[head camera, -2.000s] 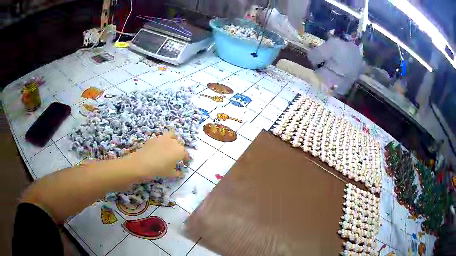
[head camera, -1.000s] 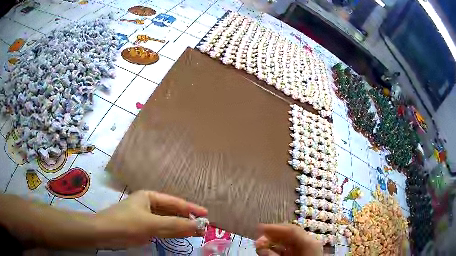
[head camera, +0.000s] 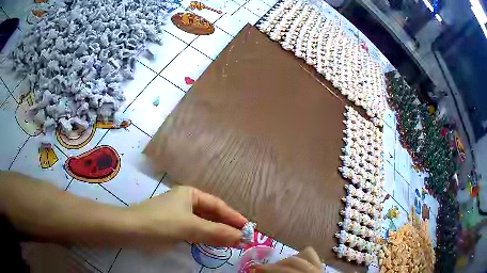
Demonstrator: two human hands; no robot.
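Observation:
My left hand (head camera: pixel 184 221) holds a grey-white figure piece (head camera: pixel 248 233) between thumb and fingertips, above the near edge of the brown work board (head camera: pixel 267 122). My right hand (head camera: pixel 293 263) is at the bottom edge, partly cut off, with its fingertips at a small clear pinkish dish (head camera: pixel 255 258); whether it holds anything cannot be told. A loose heap of grey-white pieces (head camera: pixel 85 58) lies at the upper left. Assembled figures (head camera: pixel 363 154) stand in tight rows along the board's right side.
A far block of assembled figures (head camera: pixel 331 53) stands beyond the board. A heap of peach pieces (head camera: pixel 408 250) lies at the lower right. Dark green miniature trees (head camera: pixel 422 133) stand at the far right. A black flat object (head camera: pixel 7 33) is at the left edge. The tablecloth (head camera: pixel 160 90) has printed food drawings.
My left hand went from the grey-white heap to the board's near edge and now holds a piece. My right hand came into view, then moved lower and left to the dish. The view has shifted.

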